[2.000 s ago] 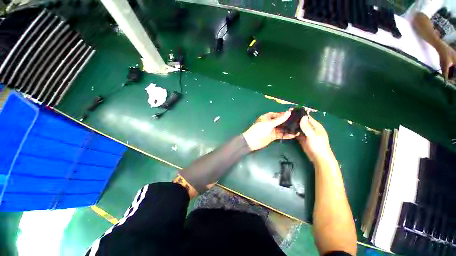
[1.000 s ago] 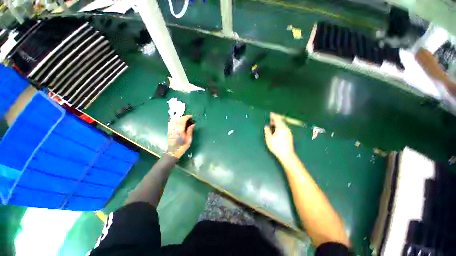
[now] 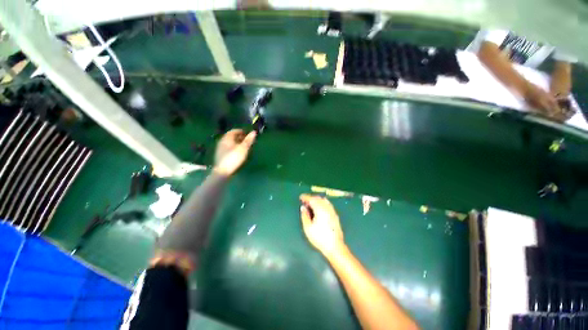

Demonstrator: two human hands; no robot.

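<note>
My left hand (image 3: pixel 233 151), in a grey sleeve, reaches over the green conveyor belt (image 3: pixel 348 138). Its fingertips are at a small dark part with a yellow spot (image 3: pixel 256 121), likely a circuit board; blur hides whether they grip it. A blurred dark and pale clump (image 3: pixel 261 100) lies just beyond. My right hand (image 3: pixel 320 222) is above the bench near the belt edge, fingers loosely curled and apart, with nothing visible in it.
White crumpled paper (image 3: pixel 166 201) and a black adapter with cord (image 3: pixel 138 184) lie on the bench left. A pale post (image 3: pixel 97 97) slants there. Trays stand left (image 3: pixel 45 171) and right (image 3: pixel 509 258). A blue crate (image 3: pixel 58 283) is lower left. Another person's hands (image 3: pixel 548 103) are opposite.
Both hands have parted from the black piece they held together. That piece no longer shows in them. My left hand has moved over the bench, then out over the belt. The view has shifted.
</note>
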